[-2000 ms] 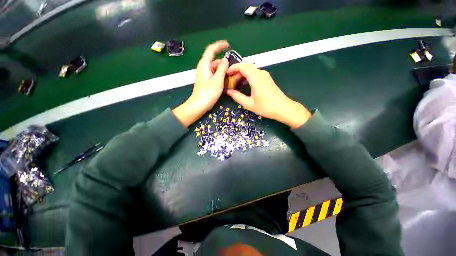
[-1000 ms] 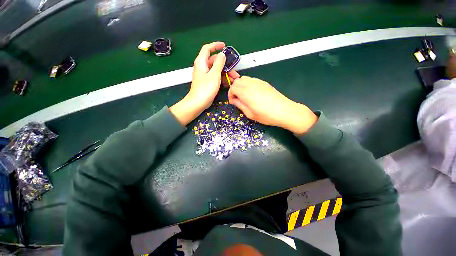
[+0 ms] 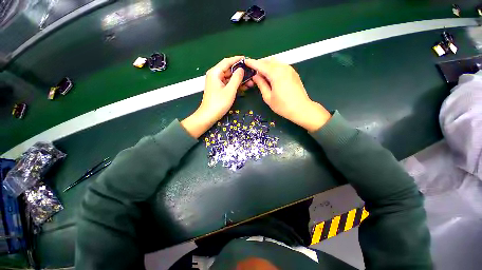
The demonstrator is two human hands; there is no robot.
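A black, rounded-square watch housing [image 3: 244,73] with a light rim is held in front of me, just above the white strip's near edge. My left hand [image 3: 219,94] grips its left side, with the thumb on its face. My right hand [image 3: 285,90] holds its upper right side with the fingertips. The underside of the housing is hidden by my fingers. A loose pile of small parts [image 3: 238,145], white-silver and dark with yellow spots, lies on the green worktop just below my hands.
Several black housings [image 3: 157,62] with yellow-white pieces sit on the green belt beyond the white strip [image 3: 132,104]. Dark tweezers [image 3: 87,174] and clear parts bags [image 3: 36,167] lie at left, beside a blue box. At right are a black pad [image 3: 459,68] and a neighbour's white sleeve [image 3: 465,113].
My right hand has moved up from below the housing to its upper right side. The orange-yellow strip seen earlier is no longer clearly visible. The belt units have shifted left.
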